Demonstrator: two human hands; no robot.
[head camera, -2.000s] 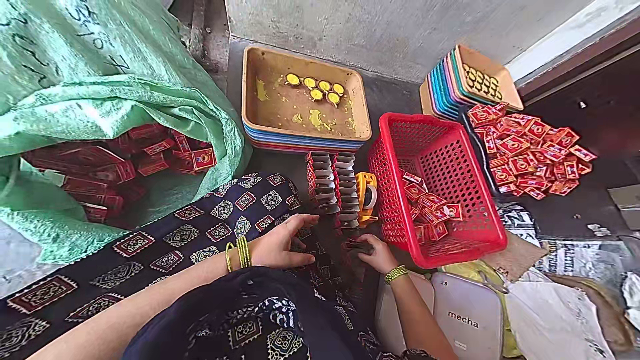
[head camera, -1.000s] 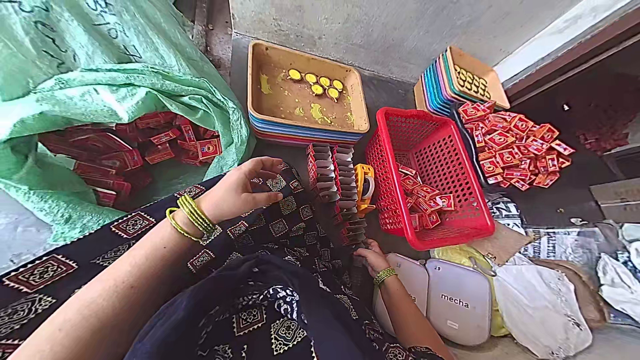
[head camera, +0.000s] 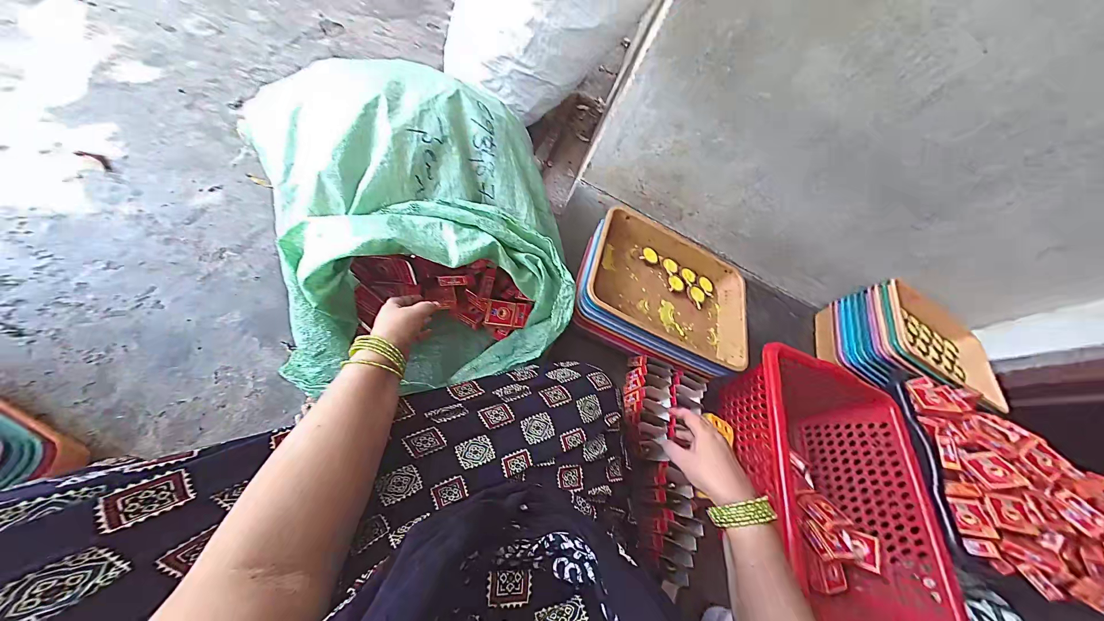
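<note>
My left hand (head camera: 404, 323) reaches into the mouth of a green woven sack (head camera: 414, 164), its fingers among small red printed boxes (head camera: 504, 314); whether it grips one cannot be told. My right hand (head camera: 703, 453) is over two rows of small red boxes with upright open flaps (head camera: 657, 405), fingers spread and touching or just above them. A yellow object (head camera: 719, 426), partly hidden, lies beside that hand. Right of it, a red perforated plastic basket (head camera: 871, 431) holds several red boxes (head camera: 830, 526). Patterned dark cloth (head camera: 517, 423) covers my lap.
Beyond the rows, a stack of trays (head camera: 733, 328) bears several yellow round pieces (head camera: 675, 283). Another tray stack (head camera: 975, 345) holds small round pieces. A pile of red packets (head camera: 1018, 492) lies at right. A white sack (head camera: 543, 52), a wall (head camera: 862, 129) and more trays (head camera: 34, 444) surround this.
The view has swung left. My left hand has moved from above my lap into the green sack's mouth. My right hand has moved up along the rows of boxes from their near end.
</note>
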